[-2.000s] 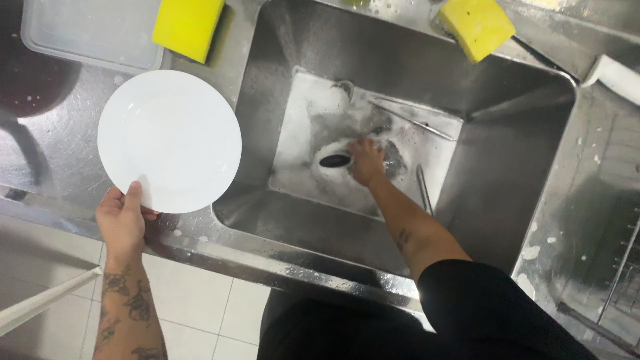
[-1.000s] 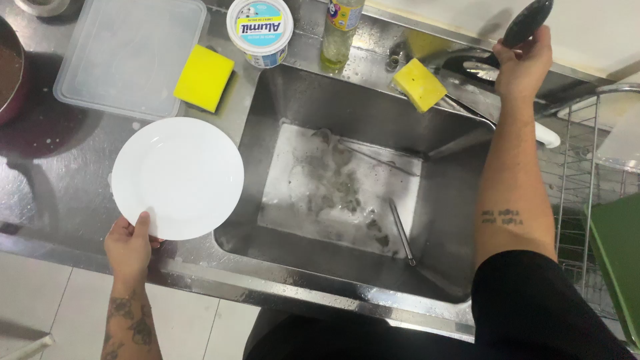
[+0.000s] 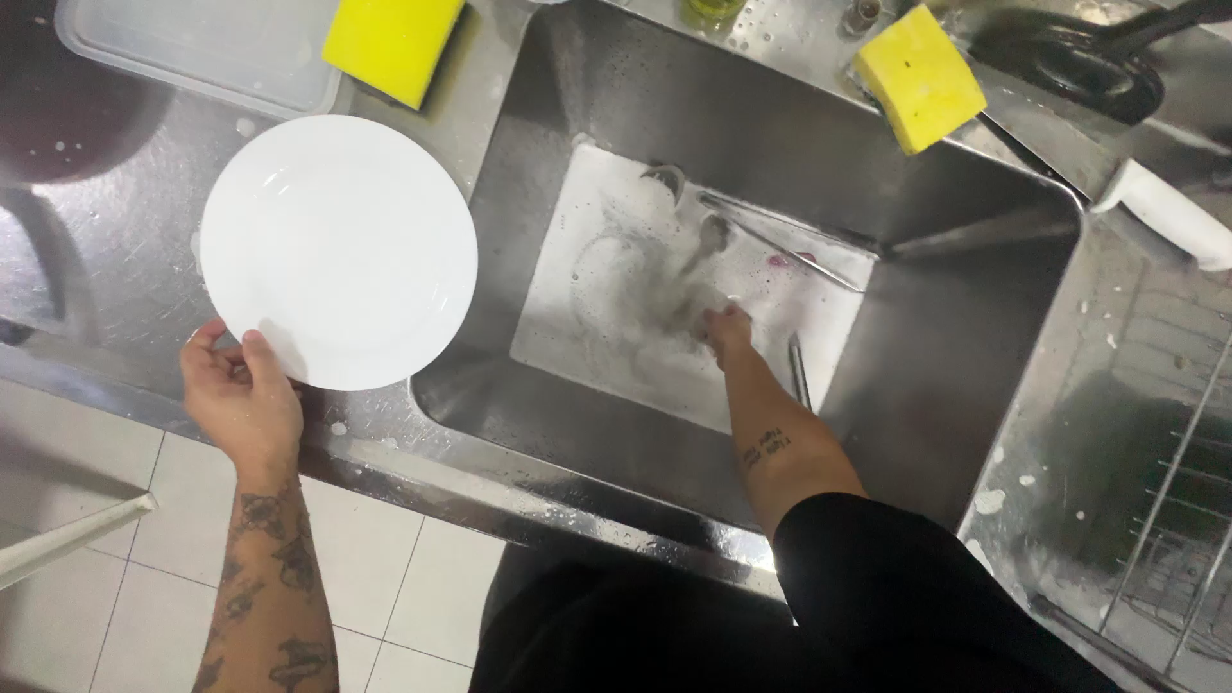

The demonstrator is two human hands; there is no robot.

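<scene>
A white round plate (image 3: 339, 252) lies over the counter left of the sink, and my left hand (image 3: 245, 390) grips its near edge with the thumb on top. My right hand (image 3: 729, 332) reaches down into the foamy water (image 3: 626, 308) of the steel sink (image 3: 972, 298); its fingers are partly under the suds, so whether they hold anything cannot be told. Thin metal utensils (image 3: 784, 252) lie partly in the water beyond that hand, and another metal handle (image 3: 799, 371) stands just right of it.
A yellow sponge (image 3: 393, 43) and a clear plastic lid (image 3: 207, 48) lie behind the plate. Another yellow sponge (image 3: 921, 79) rests at the sink's back right rim, near a black utensil (image 3: 1078, 63) and a white handle (image 3: 1169, 217). A wire rack (image 3: 1169, 481) stands at right.
My right hand was raised at the back right with a black-handled object one second ago; it is now down in the sink. My left hand still holds the plate.
</scene>
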